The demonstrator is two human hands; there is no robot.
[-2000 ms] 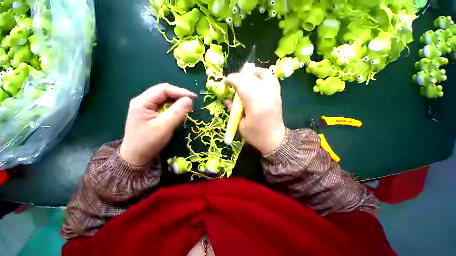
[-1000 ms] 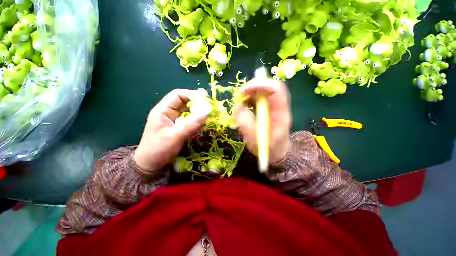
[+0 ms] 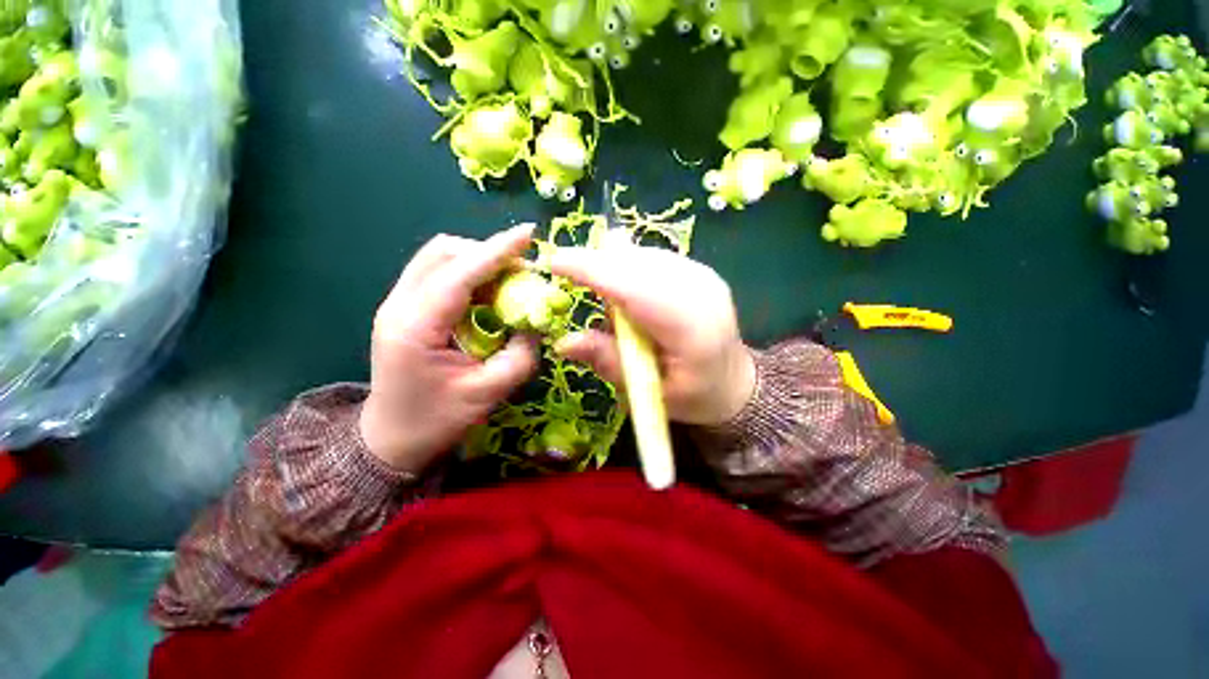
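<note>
My left hand [image 3: 444, 348] grips a lime-green toy figure [image 3: 528, 301] between thumb and fingers; a hollow green rim shows beside it. My right hand [image 3: 676, 325] holds a trimming knife by its pale yellow handle [image 3: 643, 398], the handle's end towards me; the tip is hard to make out near the fingertips. Stringy yellow-green flash [image 3: 583, 391] hangs below and between the hands, with another figure [image 3: 560, 440] in it near my red clothing. More flash [image 3: 670, 226] shows just beyond my right fingers.
A heap of untrimmed figures [image 3: 915, 80] lies at the far side. A clear plastic bag [image 3: 146, 252] of green figures is at left. Yellow-handled side cutters [image 3: 899, 317] lie at right. A row of figures [image 3: 1136, 166] is at far right. A red object [image 3: 1067, 488] shows below the table edge.
My left hand came inward and now holds a figure. My right hand moved right, then back left beside it, with the knife handle swung towards me. The flash lies between both hands.
</note>
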